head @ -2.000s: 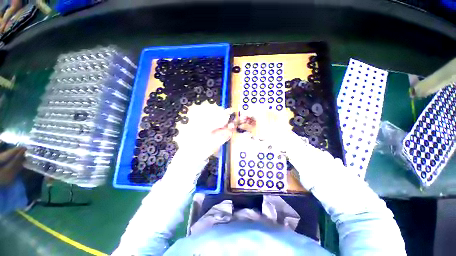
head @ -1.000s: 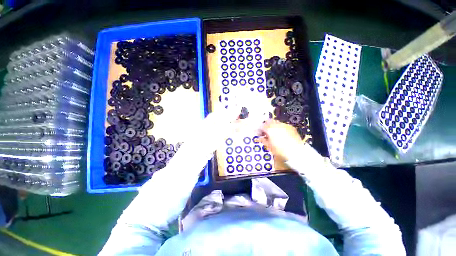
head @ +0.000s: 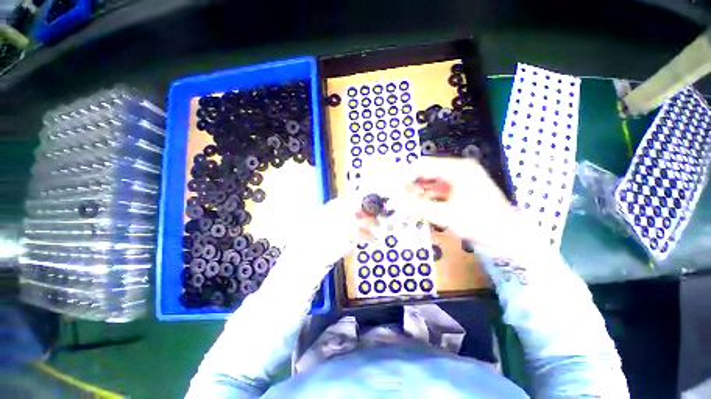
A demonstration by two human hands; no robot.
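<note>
The sticker sheet (head: 380,125) with rows of dark rings lies in the black tray (head: 405,61); its bare white middle part is under my hands. My left hand (head: 352,218) is overexposed and holds a black round part (head: 373,204) at its fingertips. My right hand (head: 452,191) is just right of it, fingertips bent together; whether it holds anything cannot be told in the glare. Black discs (head: 448,125) lie in a heap in the tray, partly hidden by my right hand. The blue tray (head: 173,195) on the left holds many loose black discs (head: 226,210).
A clear ribbed tray stack (head: 90,203) stands at the far left. A white sheet with small dark dots (head: 542,140) lies right of the black tray. A spare ring sheet (head: 666,175) and a crinkled clear bag (head: 600,187) lie at the far right.
My right hand has moved up from the sheet's lower rings and now covers part of the disc heap. My left hand stays over the sheet's middle with the black part. The view has shifted slightly.
</note>
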